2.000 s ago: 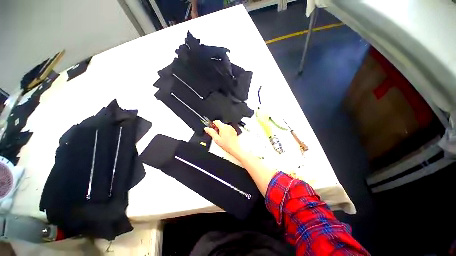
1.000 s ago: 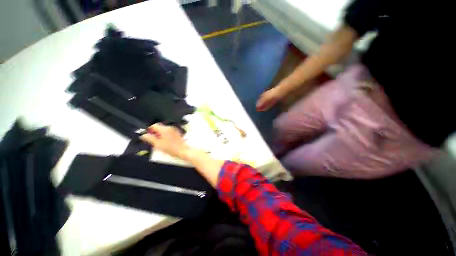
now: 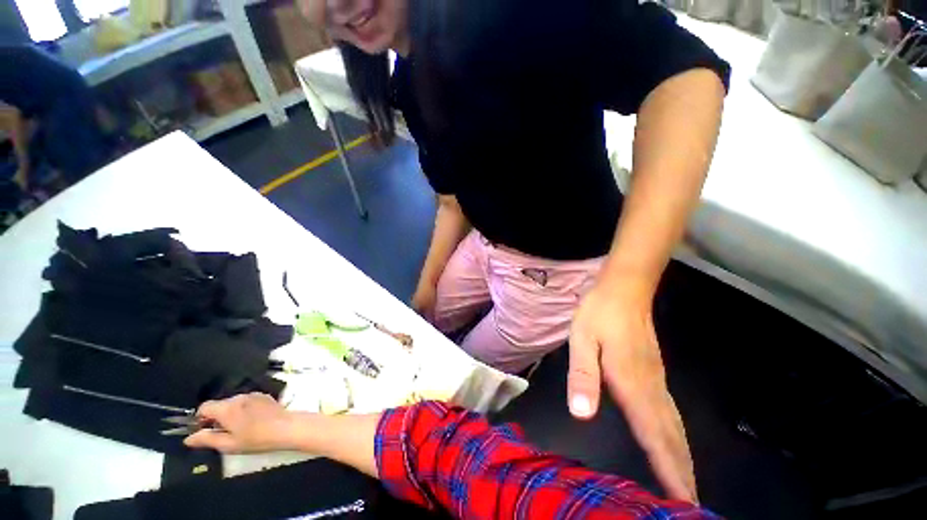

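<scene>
My right hand [image 3: 239, 424] lies at the lower edge of the heap of black zip panels [image 3: 122, 315] and holds small snips [image 3: 181, 421], their silver blades pointing left near a zip end. Another black zip panel [image 3: 244, 496] lies below my forearm, cut off by the lower edge; part of its silver zip shows. My left hand is not in the picture.
A person in a black top [image 3: 508, 132] and pink trousers stands beyond the table's right edge, one hand [image 3: 625, 355] reaching down near my sleeve. A green lighter [image 3: 323, 333] and an orange-brown-handled tool [image 3: 391, 330] lie right of the heap. Beige bags [image 3: 813, 71] stand at upper right.
The view has swung right. The person has come into view, and their hand now extends near my sleeve. My right hand still holds the snips by the heap.
</scene>
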